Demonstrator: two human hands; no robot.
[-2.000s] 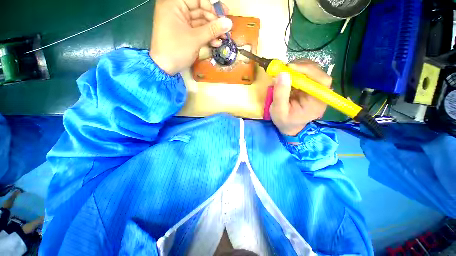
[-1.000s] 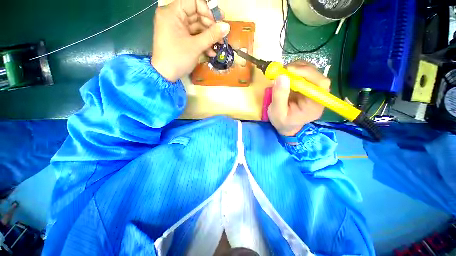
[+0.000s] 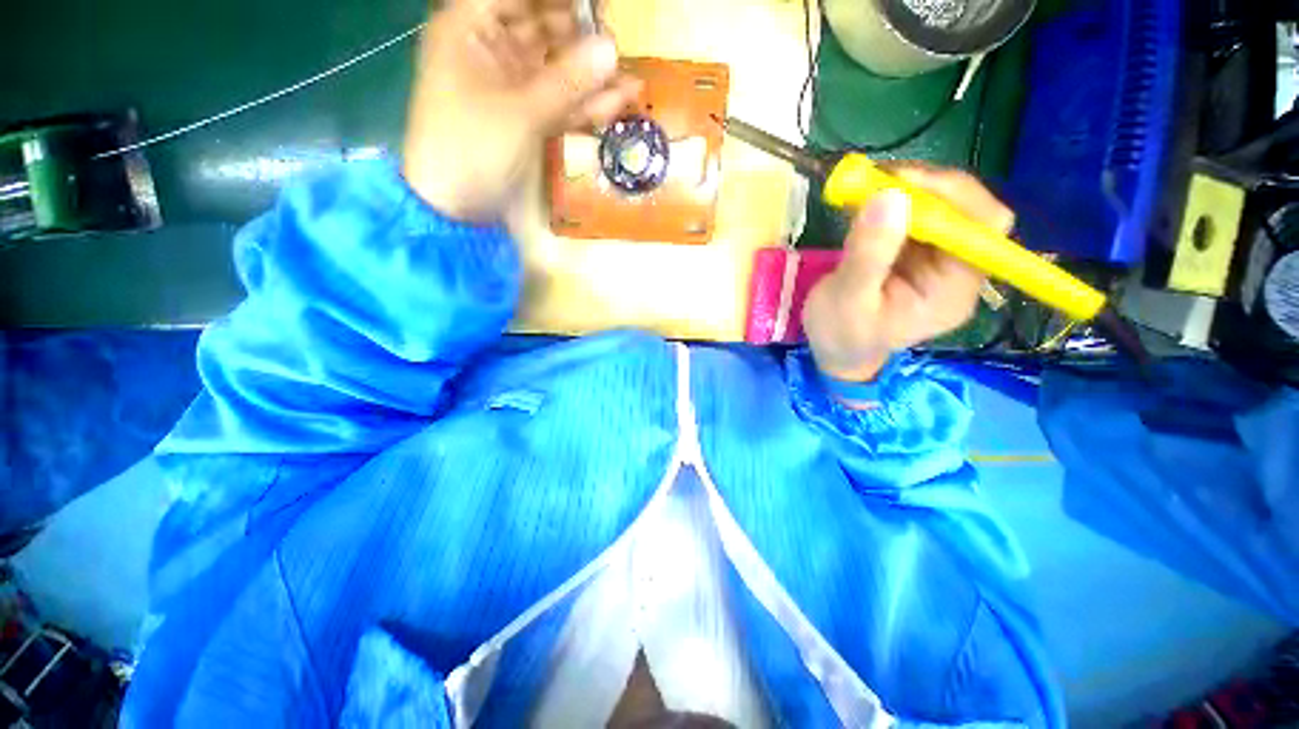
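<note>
The round dark circuit board with a pale centre (image 3: 634, 154) lies on the orange-brown square jig (image 3: 684, 211). My left hand (image 3: 502, 107) is blurred above the jig's upper left side, off the board. A grey piece shows beside its fingers at the top edge; whether they grip it is unclear. A thin solder wire (image 3: 285, 113) runs from the left spool (image 3: 54, 178) to this hand. My right hand (image 3: 905, 264) grips the yellow soldering iron (image 3: 969, 235) like a pen. Its tip is over the jig's right edge, apart from the board.
The cream work board (image 3: 627, 292) lies under the jig. A pink block (image 3: 772, 295) is beside my right hand. A round metal tub (image 3: 912, 36) stands at the upper right. Further right are a blue box (image 3: 1090, 128), a yellow square piece (image 3: 1208, 232) and a fan (image 3: 1282, 271).
My left hand has moved left and up off the board, and the grey strip no longer reaches it. The iron has moved right, away from the board. More of the pink block shows.
</note>
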